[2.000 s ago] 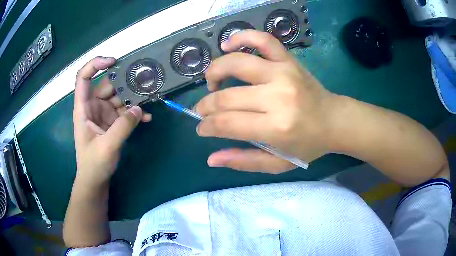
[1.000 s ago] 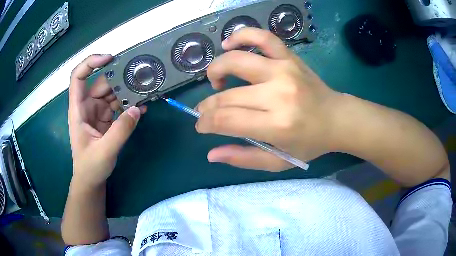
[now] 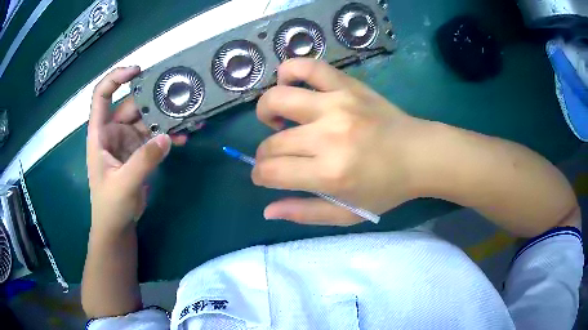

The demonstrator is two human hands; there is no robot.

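Observation:
A grey panel (image 3: 207, 84) with several round ribbed discs in a row is held tilted above the green bench. My left hand (image 3: 126, 151) grips its left end, thumb at the lower corner and fingers behind. My right hand (image 3: 332, 138) holds a thin clear pen-like tool (image 3: 345, 205) with a blue tip pointing left. The tip is a little below the panel's lower edge, apart from it. My right index finger is at the panel's lower edge, below the third disc.
Another panel (image 3: 76, 44) lies on the green belt at upper left. A black round dish (image 3: 469, 48) with pale specks is at upper right. A light blue and white cap (image 3: 570, 90) lies by a metal roller housing (image 3: 559, 14). Part of a fan (image 3: 5, 252) shows at left.
The blue tip has come away from the panel's edge, down and to the right. The held panel has shifted slightly left. The panel on the belt has moved up and right.

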